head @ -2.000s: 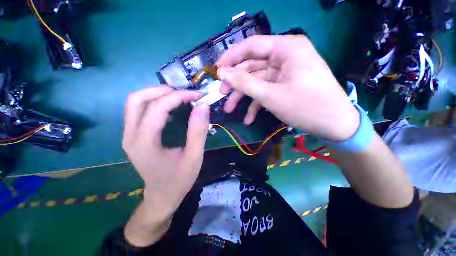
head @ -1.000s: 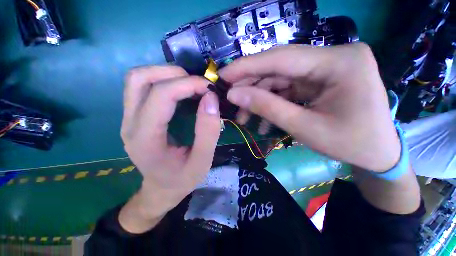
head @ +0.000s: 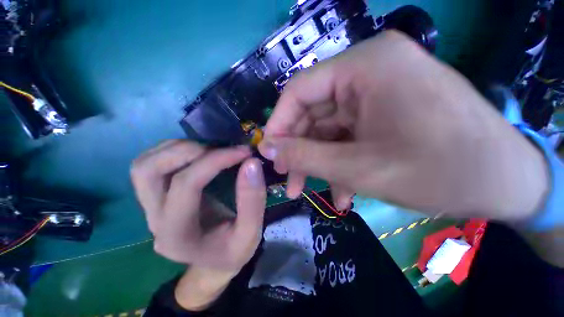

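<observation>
A black opened camcorder body [head: 266, 68] lies slanted on the green bench mat, with silver parts exposed inside. An orange flex cable [head: 255, 135] comes out at its near left end, between my hands. My right hand [head: 383, 124] pinches at the orange flex cable with thumb and forefinger and covers part of the body. My left hand [head: 204, 198] has its thumb and forefinger close together beside the cable; whether it grips anything cannot be told. Yellow and red wire leads [head: 321, 204] hang below my right hand.
More black units with wires lie on the mat at left [head: 62, 226] and upper left [head: 43, 111]. Dark units with white cables [head: 538, 62] are at the right edge. Below the bench edge are a red object [head: 473, 238] with a white block [head: 446, 257] and yellow-black floor tape [head: 405, 228].
The white piece seen between my hands earlier is out of sight there. The body appears closer and more steeply slanted. My hands sit lower in view, still at the orange flex cable.
</observation>
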